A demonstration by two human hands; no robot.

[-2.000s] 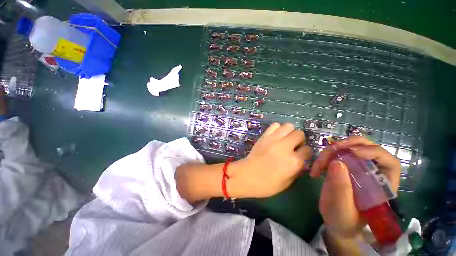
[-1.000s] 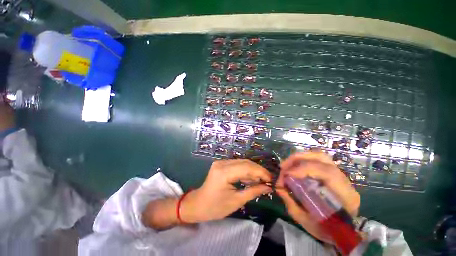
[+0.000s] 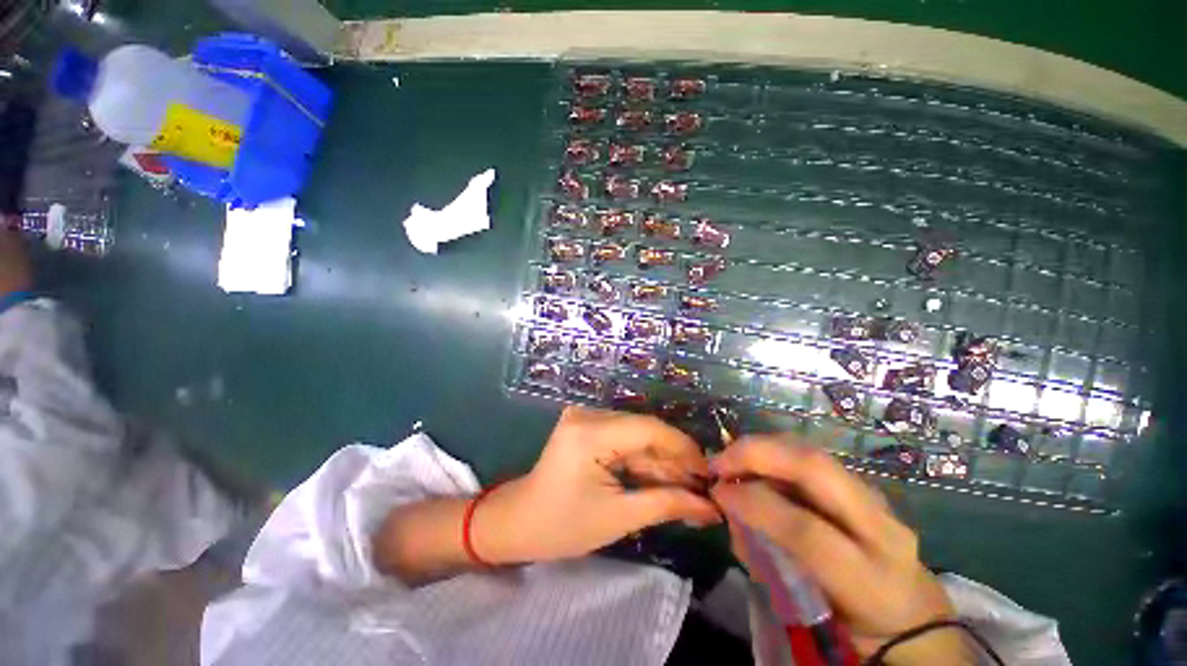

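Observation:
My left hand [image 3: 605, 484], with a red cord at the wrist, pinches a small dark component [image 3: 703, 479] between thumb and fingers below the tray. My right hand [image 3: 833, 527] meets it fingertip to fingertip and holds a handheld tool with a red barrel [image 3: 814, 640] and clear front; its tip is hidden by the fingers. The clear gridded tray [image 3: 781, 195] lies behind both hands. Neat rows of coppery-red components [image 3: 625, 154] fill its left side. Loose darker components [image 3: 907, 377] lie at its lower right.
A white bottle [image 3: 137, 98] with a blue cap leans in a blue bin [image 3: 280, 124] at upper left. A white square [image 3: 258, 247] and a crumpled tissue [image 3: 452, 215] lie left of the tray. Another person's white sleeve [image 3: 65, 429] is at far left. A cream strip [image 3: 781, 42] runs behind.
From two seconds ago, both hands have moved from the tray's lower part to below its front edge. Since one second ago, the right hand has turned, and the tool's barrel points lower and is more covered.

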